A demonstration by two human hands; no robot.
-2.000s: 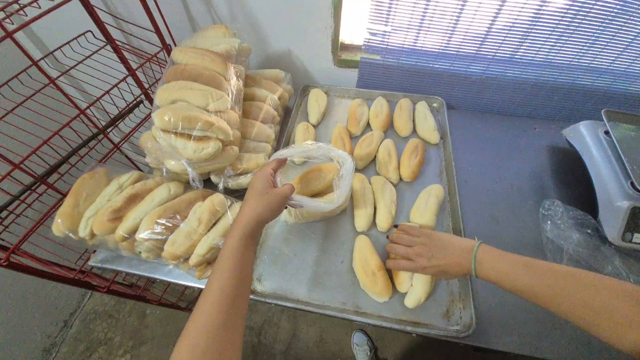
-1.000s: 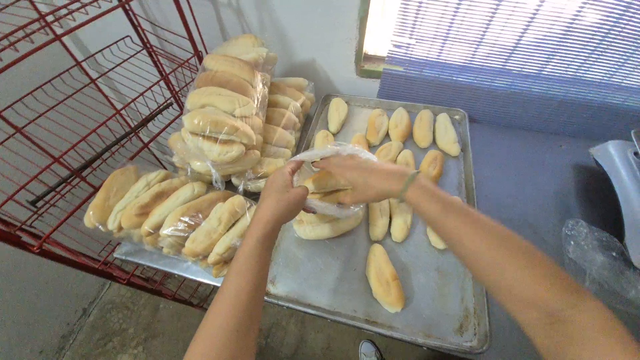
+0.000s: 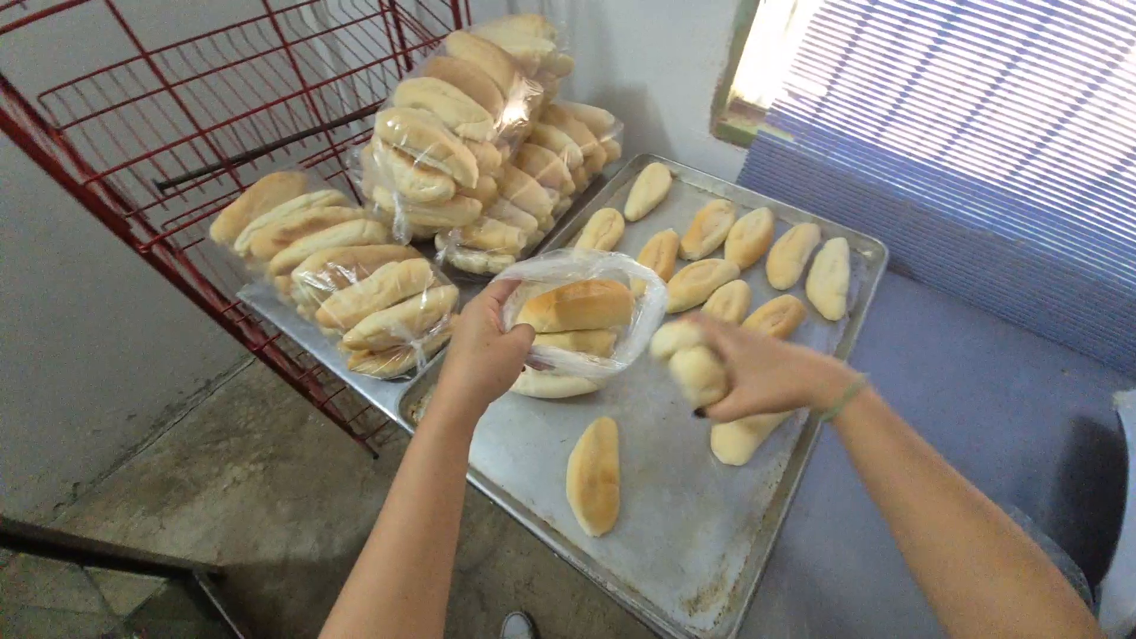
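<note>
My left hand (image 3: pixel 486 348) grips the rim of a clear plastic bag (image 3: pixel 646 306), whose mouth is spread wide. Inside the bag lie several bread rolls (image 3: pixel 577 306). Just right of the bag, my right hand (image 3: pixel 754 366) is closed around two pale rolls (image 3: pixel 697 374), slightly blurred, above the metal baking tray (image 3: pixel 674 550). Several loose rolls lie on the far part of the tray, one pale roll (image 3: pixel 741 439) is partly under my right hand, and a single roll (image 3: pixel 594 477) lies nearer the front edge.
Filled bags of rolls (image 3: pixel 461 133) are piled behind the tray's left side. Another filled bag (image 3: pixel 346 266) rests on a metal sheet beside a red wire rack (image 3: pixel 177 169). A blue table surface (image 3: pixel 941 426) lies to the right, below a slatted blue screen (image 3: pixel 958 177).
My right hand has come out of the bag and now holds two rolls over the tray. The bag holds more rolls than two seconds ago. The view has turned.
</note>
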